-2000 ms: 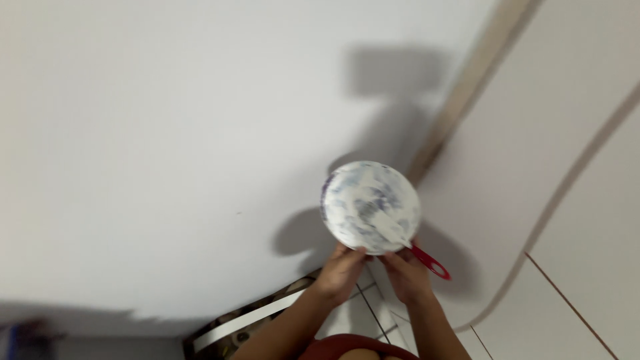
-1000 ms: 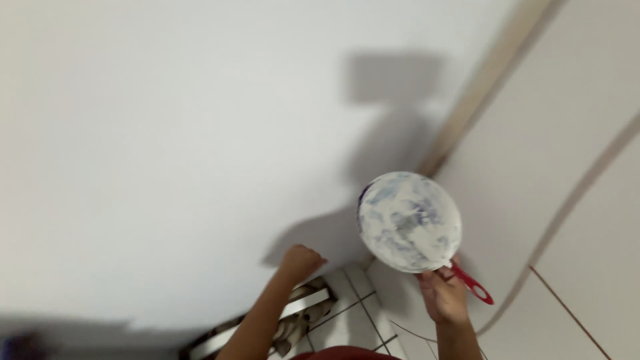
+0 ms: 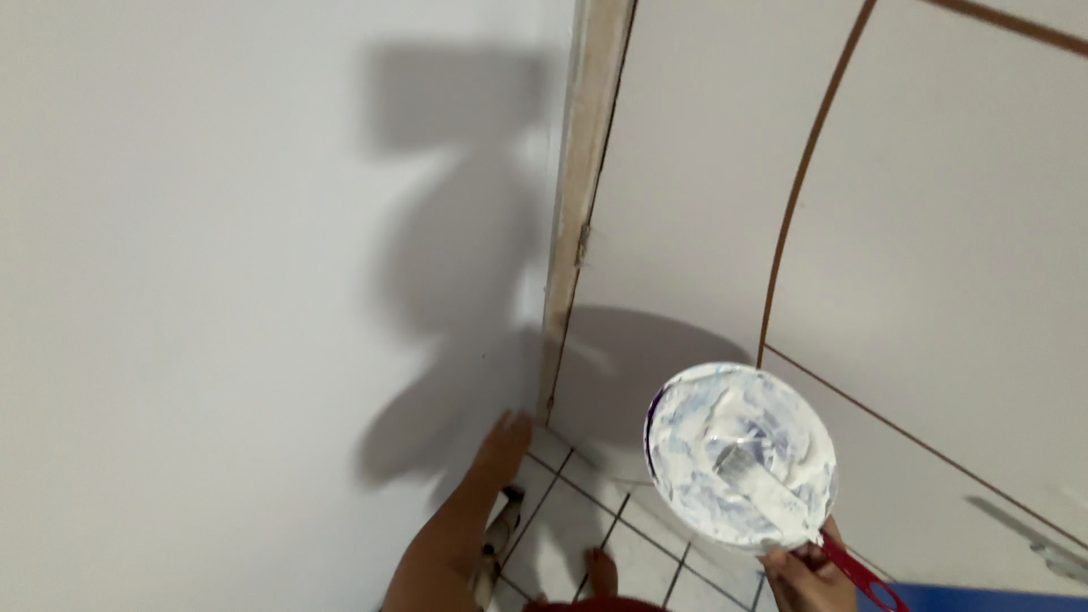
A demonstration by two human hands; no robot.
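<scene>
My right hand [image 3: 807, 569] grips the lower rim of a round tub or container [image 3: 697, 493] whose inside is smeared with white paste. A spatula with a red handle [image 3: 858, 574] lies across it, its coated blade resting in the paste and its handle sticking out past the rim at the lower right. My left hand [image 3: 510, 433] is held near the foot of the white wall [image 3: 212, 297], close to the corner by the door frame; it holds nothing that I can see, and its fingers look blurred.
A worn wooden door frame [image 3: 578, 170] runs beside a white door [image 3: 688, 170] with brown curved lines. A metal door handle [image 3: 1054, 557] is at the lower right. Below are white floor tiles [image 3: 646, 552], a bare foot [image 3: 602, 571] and a blue surface [image 3: 977, 597].
Two seconds ago both hands were at the container. My left hand has come away from it, and my right hand holds it farther to the right. The view has turned toward the door.
</scene>
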